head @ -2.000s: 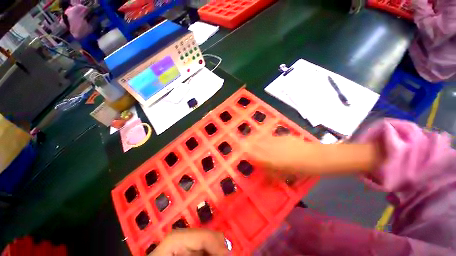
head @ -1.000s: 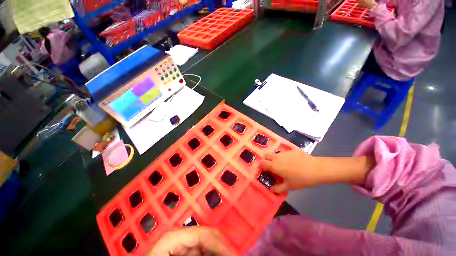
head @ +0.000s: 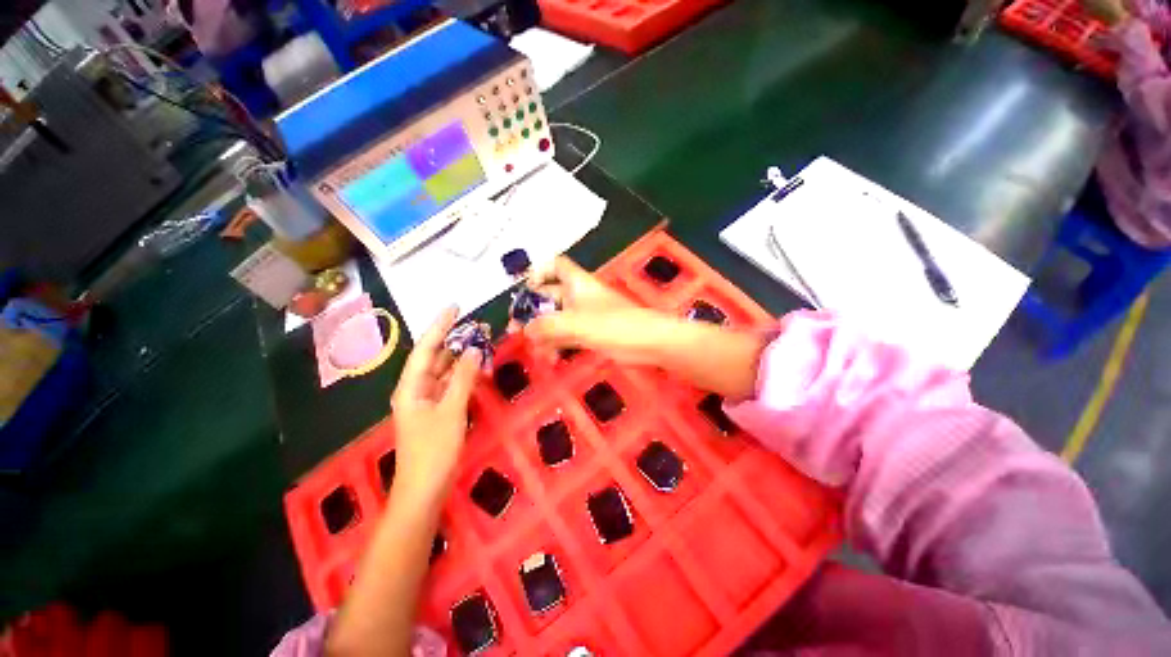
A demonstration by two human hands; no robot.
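My left hand (head: 434,392) holds a small dark shiny unit (head: 470,341) between thumb and fingers above the tray's back edge. My right hand (head: 581,308) holds another small dark unit (head: 530,306) beside it, the two apart. The red-orange compartment tray (head: 696,567) lies under my forearms with black square units (head: 611,515) in many pockets; several near pockets hold none. Another black unit (head: 516,261) lies on the loose white paper (head: 428,297) just beyond my right hand.
A tester with a coloured screen (head: 414,186) stands behind. A clipboard (head: 858,244) with a pen (head: 927,258) lies right. A yellowish ring (head: 385,344) on a pink pad (head: 337,336) lies left. A red tray (head: 629,18) is at the back. A person's sleeve (head: 1136,128) shows at upper right.
My right hand has moved from the tray's right side to its back edge and now holds a unit. My left hand has moved up from the near edge, also holding one. The camera view has shifted.
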